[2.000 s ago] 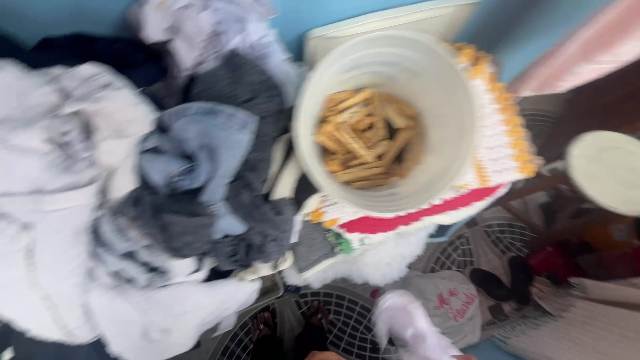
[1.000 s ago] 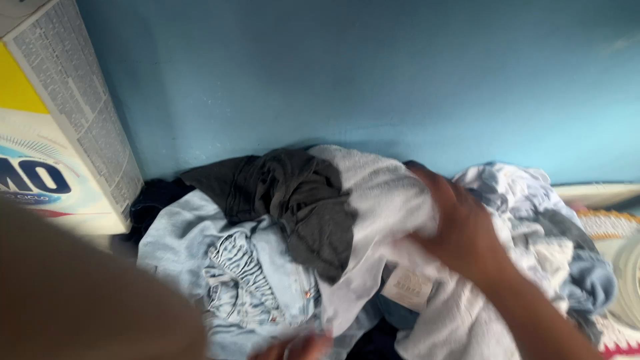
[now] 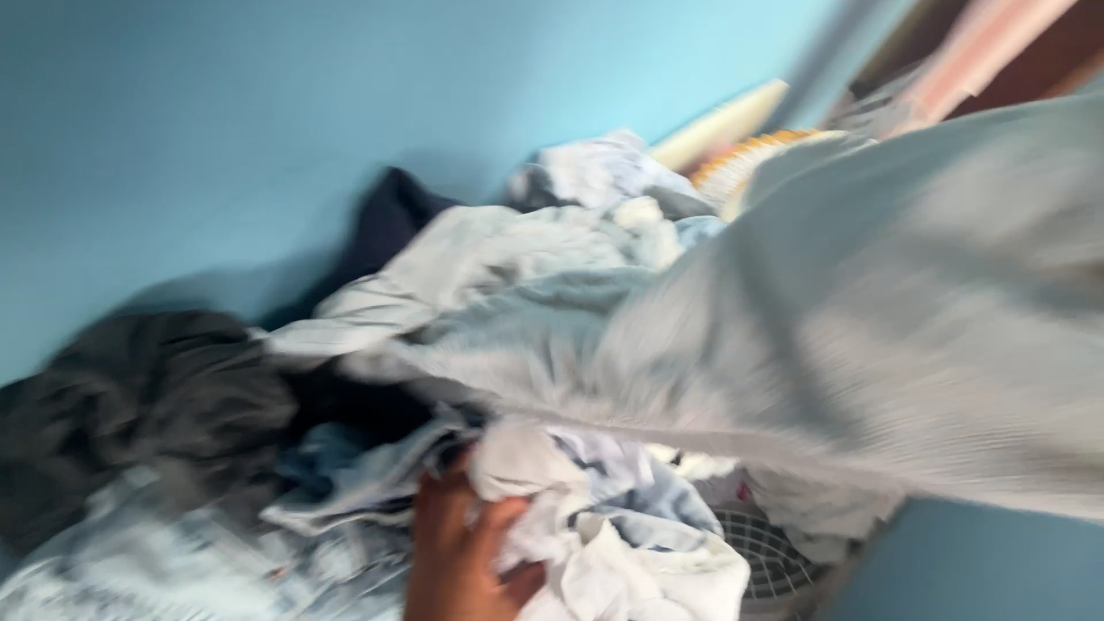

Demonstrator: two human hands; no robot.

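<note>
At the bottom centre, my left hand (image 3: 470, 539) has its fingers curled into a bunched white garment (image 3: 617, 552) in a pile of clothes. A large pale grey cloth (image 3: 819, 319), blurred, is stretched out from the pile across the right side of the view. My right hand is not in view. Left of my left hand lie a dark grey garment (image 3: 164, 405) and light blue denim (image 3: 190, 552). Behind the hand, a whitish garment (image 3: 517, 246) rests on the heap, with dark navy cloth (image 3: 388, 224) against the wall.
A light blue wall (image 3: 259, 112) runs behind the pile. At the back right are a white crocheted cloth with a yellow edge (image 3: 742, 168) and a cream panel (image 3: 724, 121). A round wire grille (image 3: 768, 552) shows low at the right.
A second ago both hands were at the pile, the right on white cloth; now it is out of view. The pale grey cloth has come up across the right, and the view has swung right.
</note>
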